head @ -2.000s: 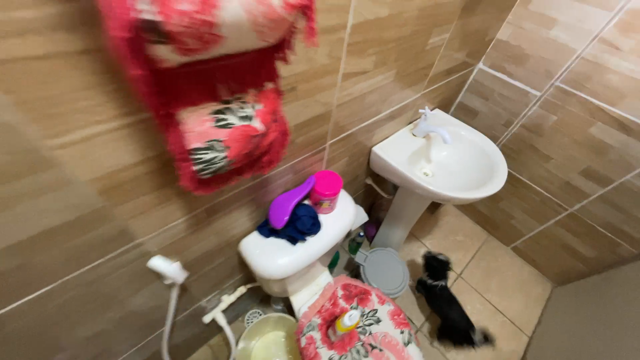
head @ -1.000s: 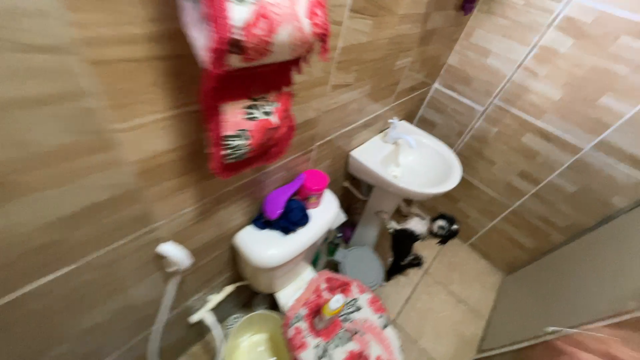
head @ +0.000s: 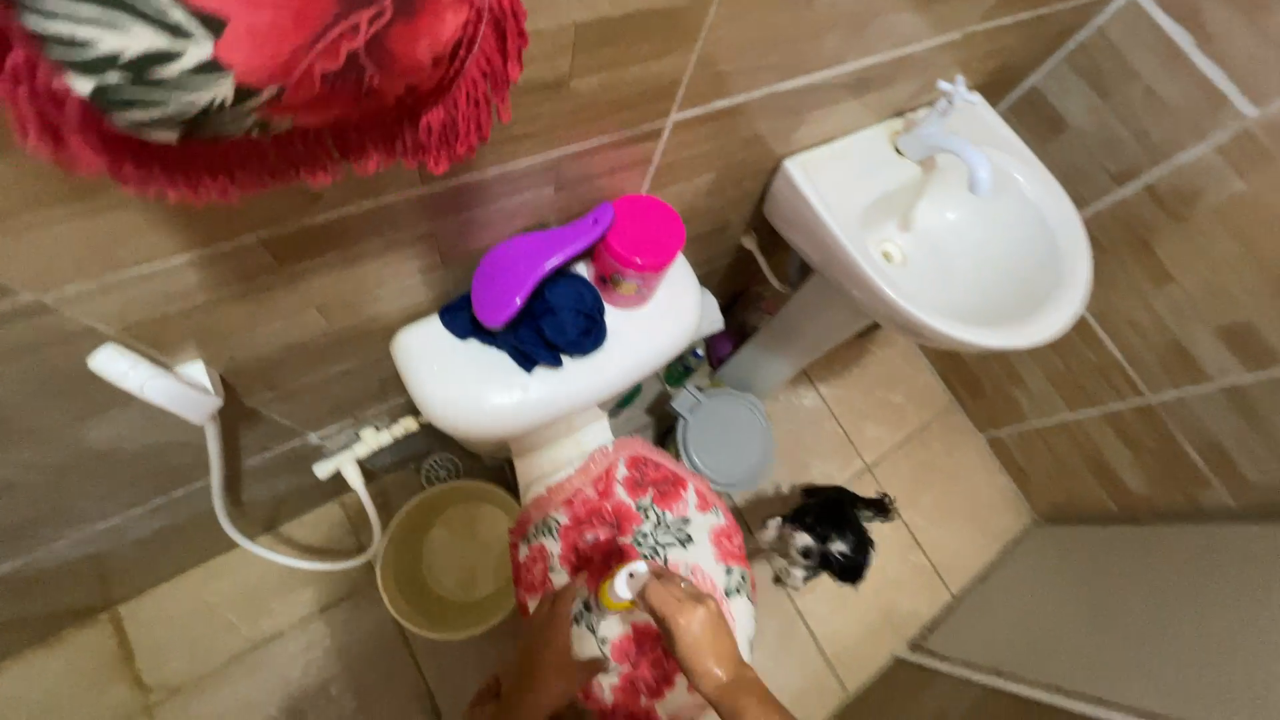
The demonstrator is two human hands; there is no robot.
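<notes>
A small yellow bottle with a white top (head: 625, 585) stands on the floral fabric cover of the toilet lid (head: 650, 500). My right hand (head: 690, 625) has its fingers on the bottle's white top. Just left of the bottle is my left hand (head: 550, 645), its fingers apart and nothing seen in it. On the toilet tank (head: 450, 385) behind lie a purple hairbrush (head: 530, 265), a dark blue cloth (head: 560, 320) and a jar with a pink lid (head: 638, 245).
A black and white dog (head: 825, 535) is on the tiled floor right of the toilet, near a grey lidded bin (head: 725, 440). A beige bucket (head: 450, 560) stands left, below a hand sprayer (head: 155, 382). The pedestal sink (head: 1020, 300) is at right; a fringed red floral cloth (head: 330, 90) hangs above.
Both hands have come into view at the bottle on the toilet lid, and the right one now touches its top. The dog has moved from below the sink to beside the toilet.
</notes>
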